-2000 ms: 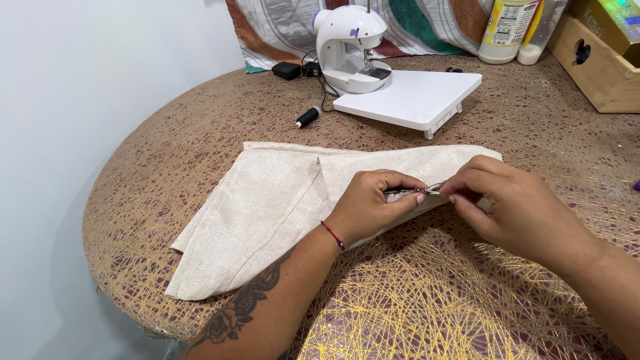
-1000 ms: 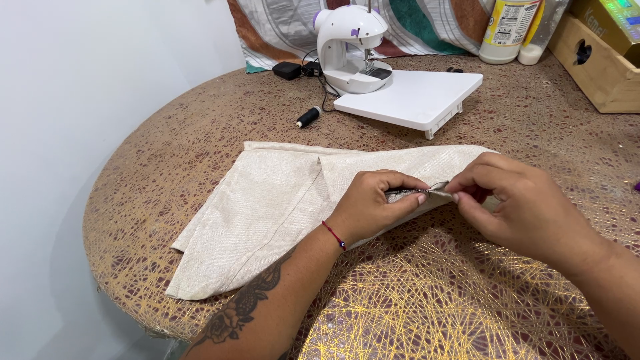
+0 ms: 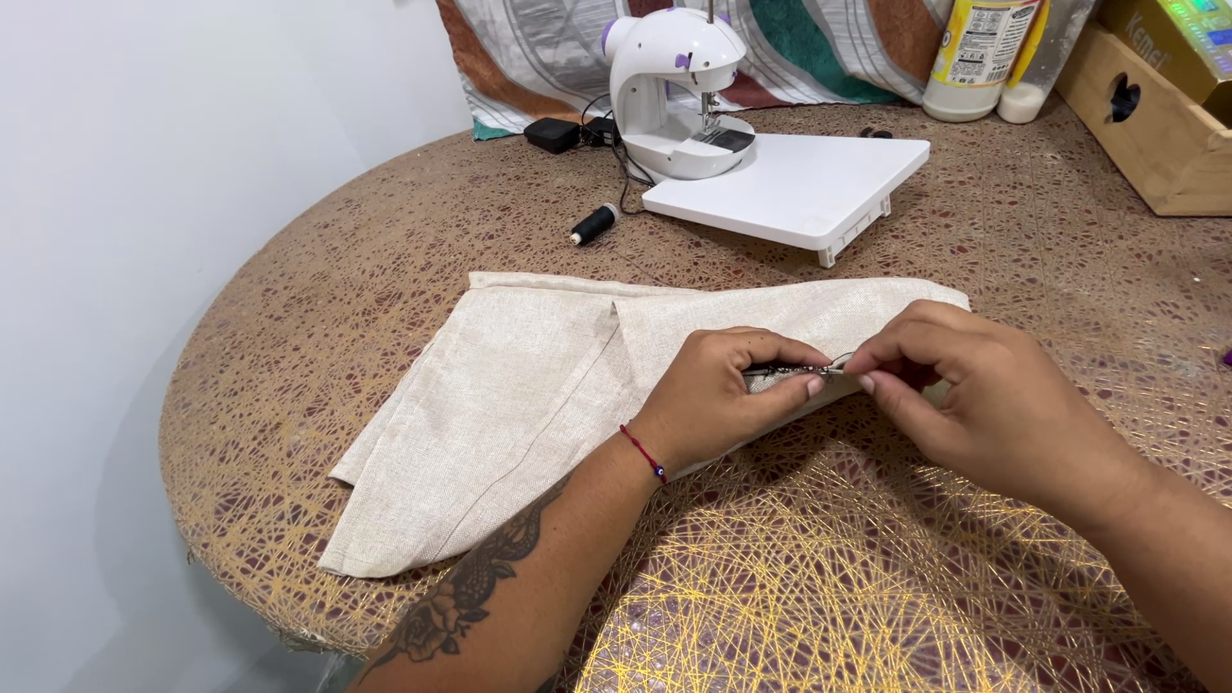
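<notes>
Beige woven fabric (image 3: 520,385), folded over itself, lies on the round table under both hands. My left hand (image 3: 736,390) pinches the fabric's near edge between thumb and fingers, where a dark, beaded-looking trim or stitching (image 3: 784,369) runs along it. Just to the right, the fingertips of my right hand (image 3: 948,375) are closed on the same edge, and a thin dark loop, seemingly thread, shows between the two hands. Whether a needle is in those fingers cannot be told. The fingers hide part of the edge.
Beyond the fabric stands a white mini sewing machine (image 3: 674,87) with a white extension table (image 3: 799,188). A black thread spool (image 3: 594,224) and a black power adapter (image 3: 551,135) lie near it. Bottles (image 3: 977,58) and a wooden crate (image 3: 1145,144) stand at the back right.
My right hand has shifted slightly at the fabric edge, and a thin dark loop now shows by its fingertips. My left hand keeps its hold in the same place.
</notes>
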